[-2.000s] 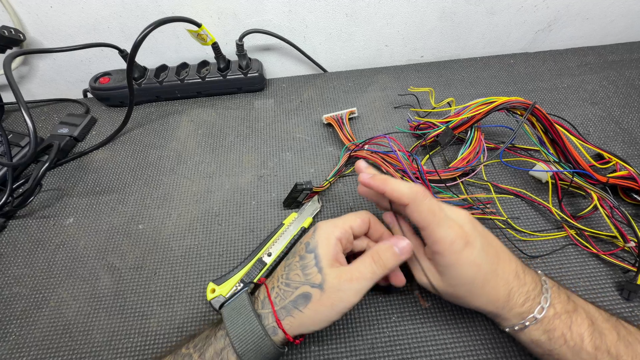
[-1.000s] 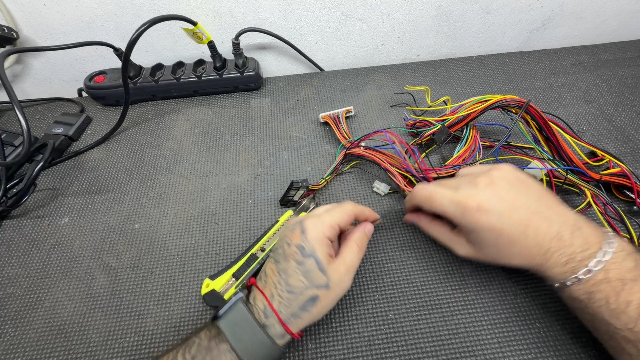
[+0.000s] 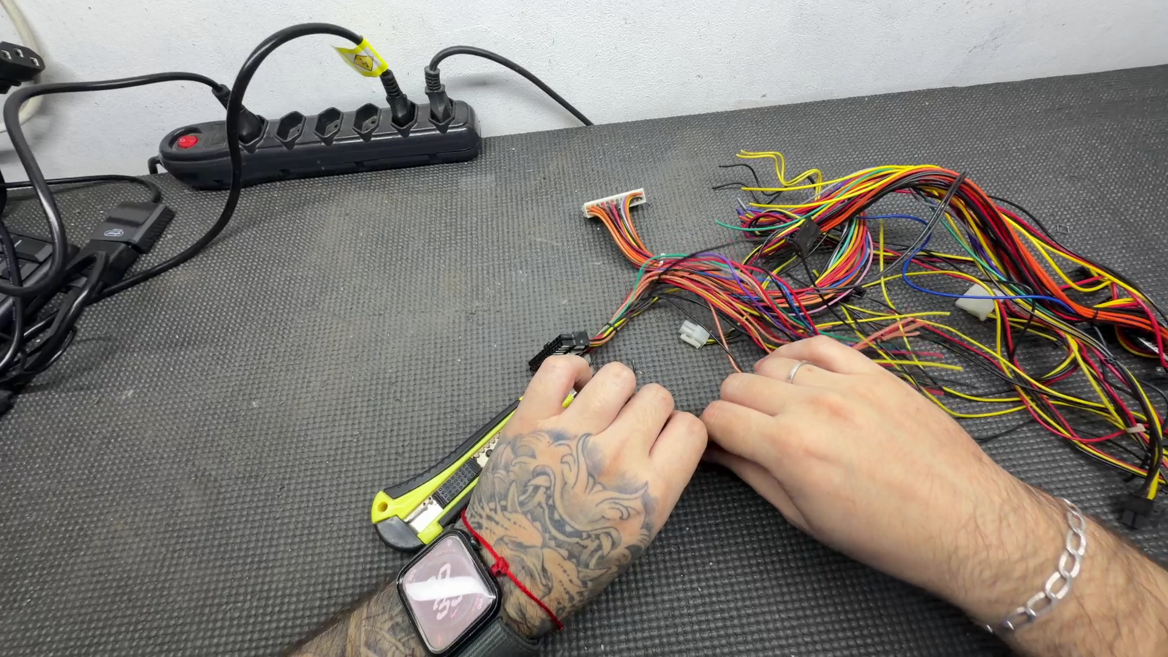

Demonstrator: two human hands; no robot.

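My left hand (image 3: 575,474) is back up over the mat, its curled fingers covering the front end of a yellow and black snap-off utility knife (image 3: 447,479) and reaching close to a black multi-pin connector (image 3: 558,347). Beside it, my right hand (image 3: 849,447) has bent fingers at the near edge of a bundle of coloured wires (image 3: 739,292). Both hands' fingertips are hidden, so whether they grip anything does not show. Just beyond them lies a small white connector (image 3: 693,334). A wide white connector (image 3: 614,203) ends another branch of the bundle.
A black power strip (image 3: 319,146) with plugged-in cables lies along the wall. Black cables with an adapter (image 3: 128,228) are heaped at the left. At the right are loose yellow wires, a white plug (image 3: 975,301) and a black connector (image 3: 1135,511).
My left hand has turned back up and its fingers have curled over the knife's front end. Two seconds ago the hands were touching above the mat; a second ago they were apart.
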